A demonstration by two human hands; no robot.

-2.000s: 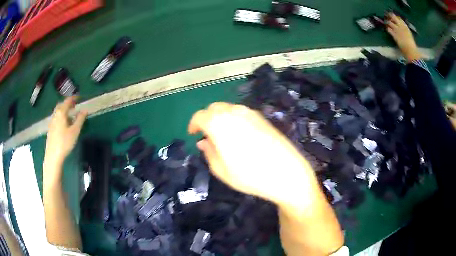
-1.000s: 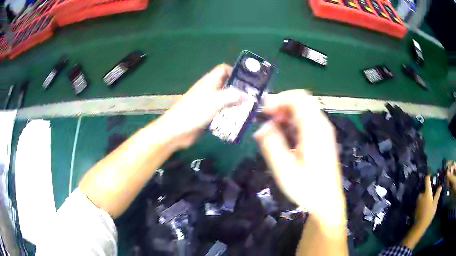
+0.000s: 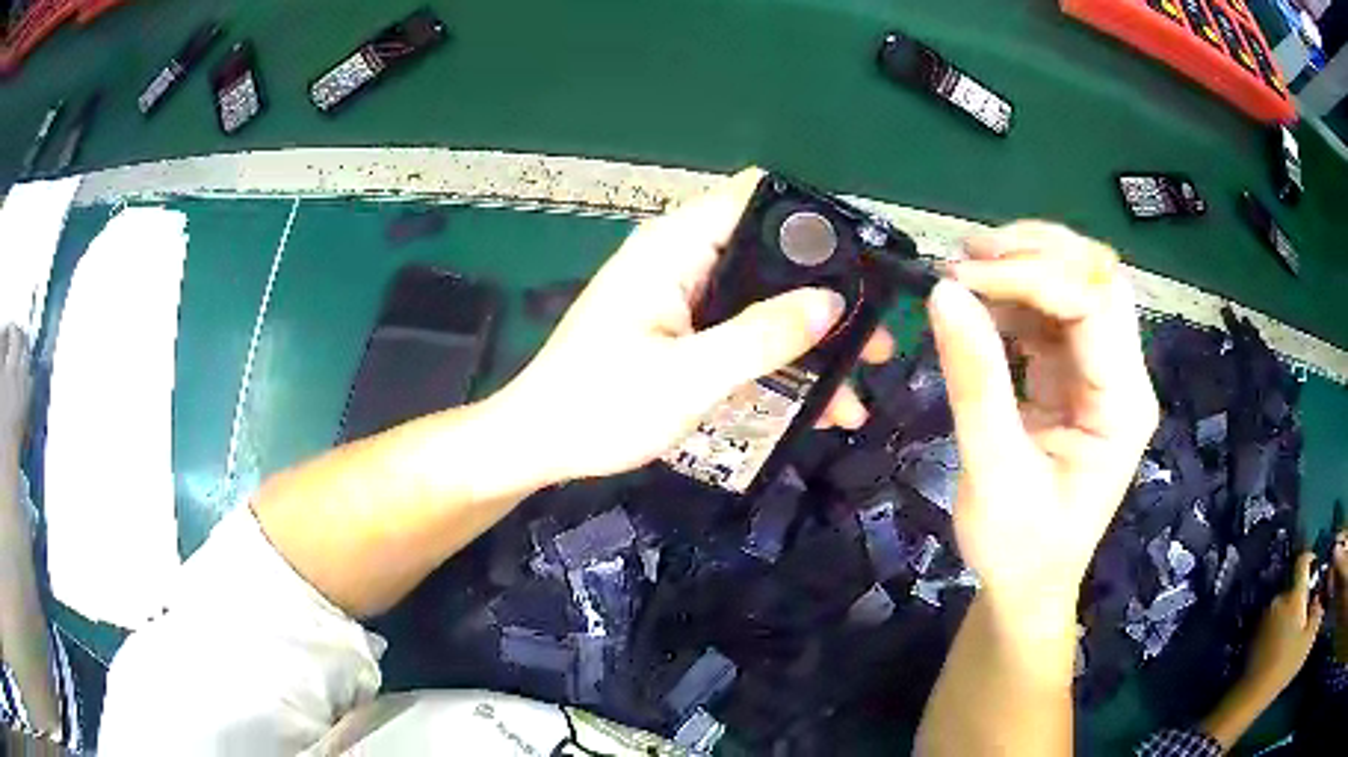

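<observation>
My left hand [image 3: 636, 355] is closed around a black handset [image 3: 754, 399], thumb on its face. The handset is tilted, with a round silver speaker [image 3: 809, 237] near its upper end, a thin red wire beside it and a pale board area at the lower end. My right hand [image 3: 1050, 385] pinches a small black part [image 3: 905, 269] between thumb and forefinger, at the handset's upper right side. Whether the part touches the handset cannot be told. A heap of small black parts [image 3: 710, 592] lies below both hands, partly hidden by them.
A large dark smartphone [image 3: 421, 355] lies left of the heap. Beyond the cream rail [image 3: 370, 175], several handsets lie on the green belt [image 3: 665, 89]. A red-orange tray [image 3: 1183, 59] is at upper right. White sheets [image 3: 111, 429] lie left. Another person's hand [image 3: 1283, 643] is at lower right.
The view has tilted down, so the belt sits higher. The handset, reached for at the belt earlier, is held centrally. My right hand has moved slightly right, and the black part shows clearly in its fingers.
</observation>
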